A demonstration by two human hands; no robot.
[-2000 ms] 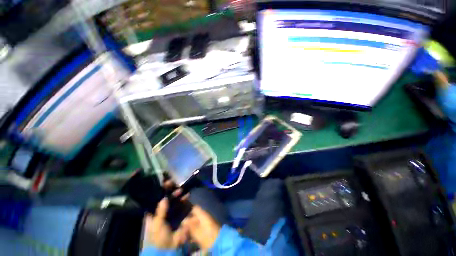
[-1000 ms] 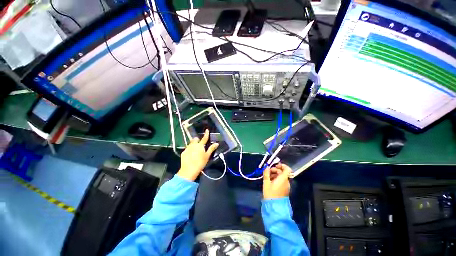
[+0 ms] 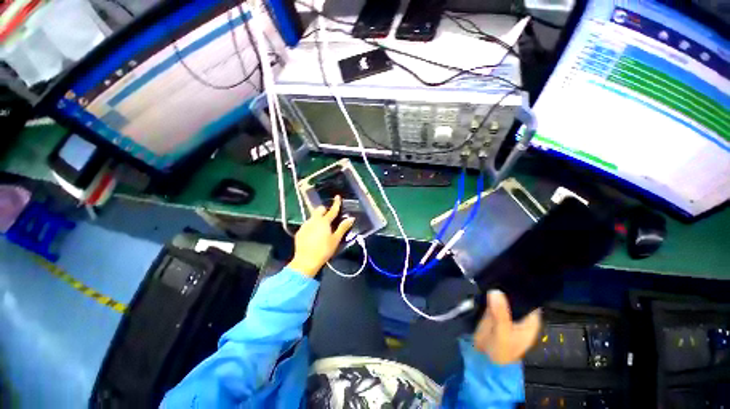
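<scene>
My left hand (image 3: 317,242) has its fingers apart on a black phone (image 3: 340,197) lying on the left pale-edged plate (image 3: 370,198). A white cable plug sits at that phone's lower end. My right hand (image 3: 506,329) grips the near end of a large-looking black phone (image 3: 548,249), raised and tilted over the right plate (image 3: 498,225). The plug of another white cable (image 3: 428,315) is close beside this phone's near end; I cannot tell whether it is plugged in. The phone hides part of the right plate.
A silver-grey tester (image 3: 416,126) stands behind, between the left monitor (image 3: 180,84) and right monitor (image 3: 632,104). Blue cables (image 3: 472,200) run down from it. Mice (image 3: 233,192) (image 3: 645,232) lie on both sides. Black trays (image 3: 180,319) (image 3: 572,343) stand left and right.
My right hand has moved right and down from the plug area and now holds the black phone, lifted off the right plate. My left hand stays on the left phone.
</scene>
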